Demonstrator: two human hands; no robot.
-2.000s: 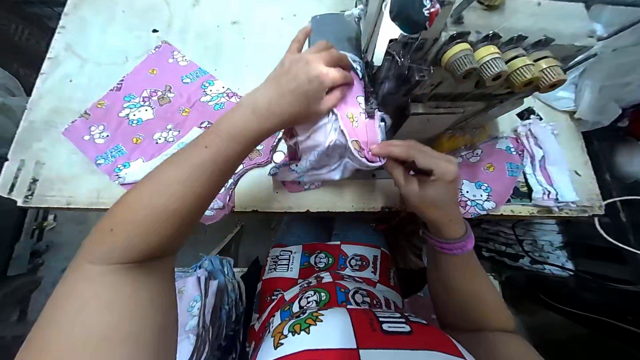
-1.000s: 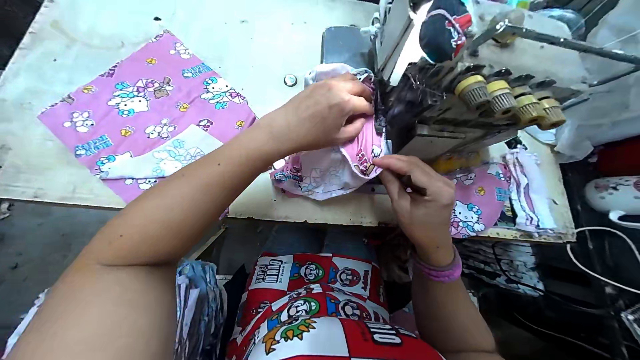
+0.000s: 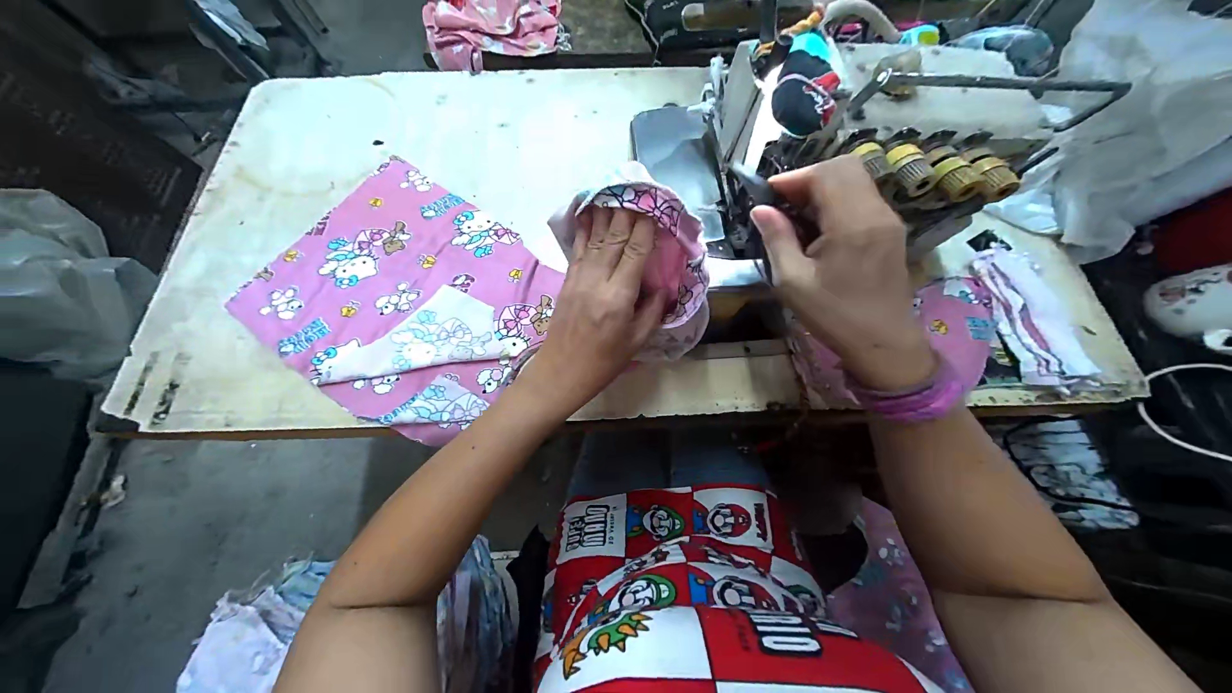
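Note:
My left hand [image 3: 611,289] has its fingers inside a rounded, sewn piece of pink printed fabric [image 3: 685,279] with a pale reverse side, left of the sewing machine's needle area. Raised in front of the machine, my right hand [image 3: 847,255] grips a small dark tool [image 3: 756,188], possibly thread snips, its tip pointing up and left. The industrial overlock sewing machine [image 3: 722,154] has a grey metal plate [image 3: 674,144] on its left side. Flat pink printed fabric [image 3: 385,260], partly folded to its pale side, lies left of my left hand.
The white worktable [image 3: 308,115] has a front edge close to my lap. Yellowish thread tension knobs [image 3: 910,168] line the machine's front. White and pink fabric strips [image 3: 1035,318] lie at the right end. Cut fabric pieces [image 3: 472,616] hang below the table at left.
My left hand and the sewn piece have come away from the needle area to the left. My right hand has left the fabric and is raised with the dark tool. The view has shifted and shows more table.

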